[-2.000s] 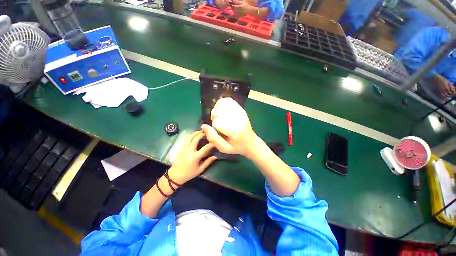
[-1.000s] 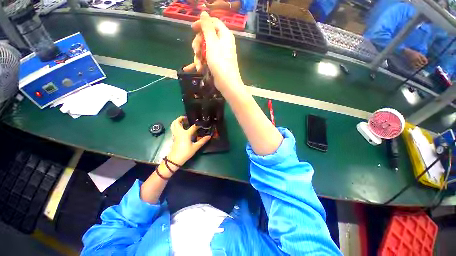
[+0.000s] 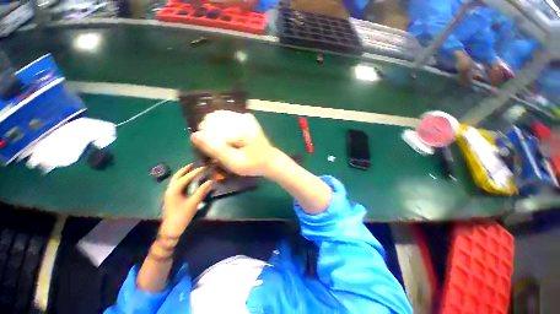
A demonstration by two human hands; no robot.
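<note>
The black press fixture (image 3: 191, 110) stands on the green bench, with orange bits low down. My right hand (image 3: 230, 140) is closed in a fist in front of its upright plate, on the press handle, which the fist hides. My left hand (image 3: 185, 189) is at the left of the fixture's base, thumb and fingers curved around a small dark round part (image 3: 198, 184). The frame is blurred there, and I cannot tell whether the part is in the nest. Another small round black part (image 3: 159, 171) lies on the bench to the left.
A white cloth (image 3: 67, 142), a black lump (image 3: 99, 158) and a blue instrument (image 3: 38, 116) are at the left. A red marker (image 3: 306, 135), phone (image 3: 358, 149), small fan (image 3: 436, 129) and yellow tray (image 3: 485, 160) are at the right. A red tray (image 3: 480, 270) is below the bench.
My right hand has come down from above the fixture to in front of its plate. My left hand has shifted slightly left off the base. The view has turned right.
</note>
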